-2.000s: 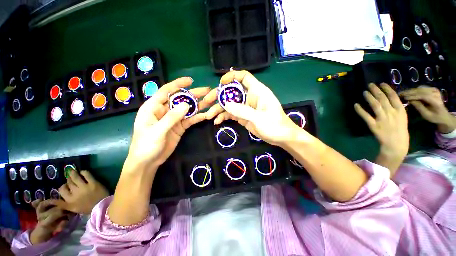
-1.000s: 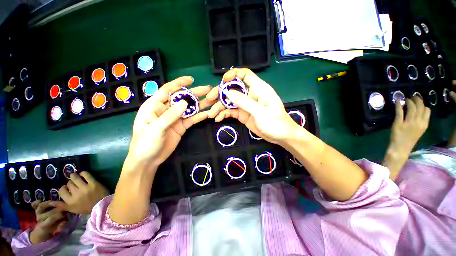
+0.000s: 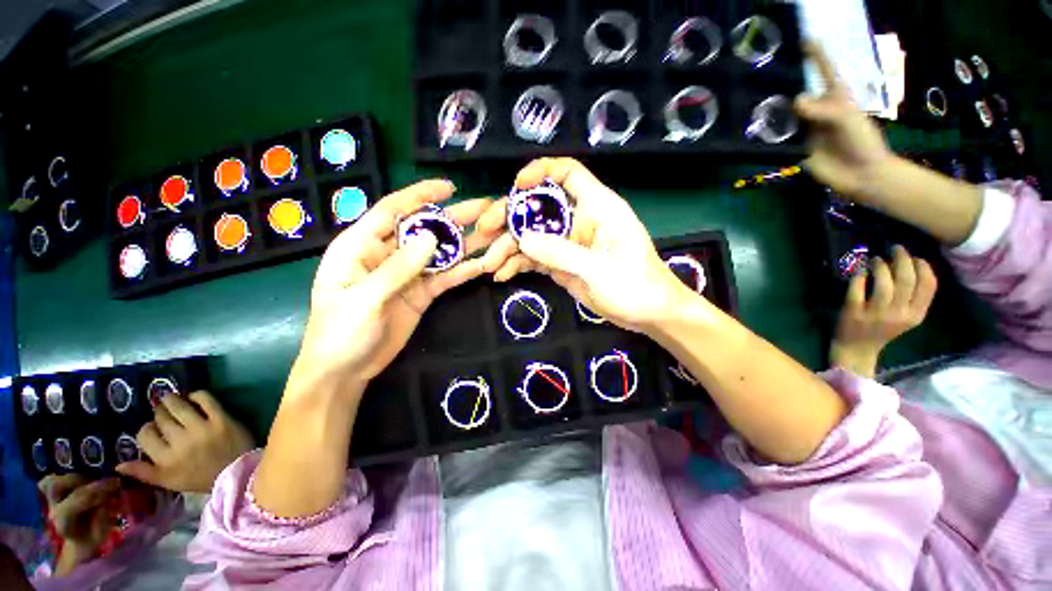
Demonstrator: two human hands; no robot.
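Observation:
My left hand [image 3: 375,271] holds a round watch head [image 3: 431,239] between thumb and fingers, its dark face with a purple-and-white pattern turned up. My right hand [image 3: 583,242] holds a second watch head [image 3: 539,216] the same way, close to the right of the first. Both are raised above a black compartment tray [image 3: 387,404]. In that tray several dark watch heads with bright rings lie in pockets, some with a yellow or red line, such as one at the front [image 3: 467,403]. My hands and right forearm hide part of the tray.
A filled black tray [image 3: 715,152] is at the back, slightly blurred, with another worker's hand [image 3: 848,139] at its right end. A tray of coloured discs [image 3: 248,260] lies left. More trays and neighbours' hands are at both sides. A yellow-and-black stick [image 3: 767,177] lies right.
A filled tray now covers the place of the bare back tray and part of the clipboard. A neighbour's arm at right has reached across. My hands have barely moved; the displayed patterns differ slightly.

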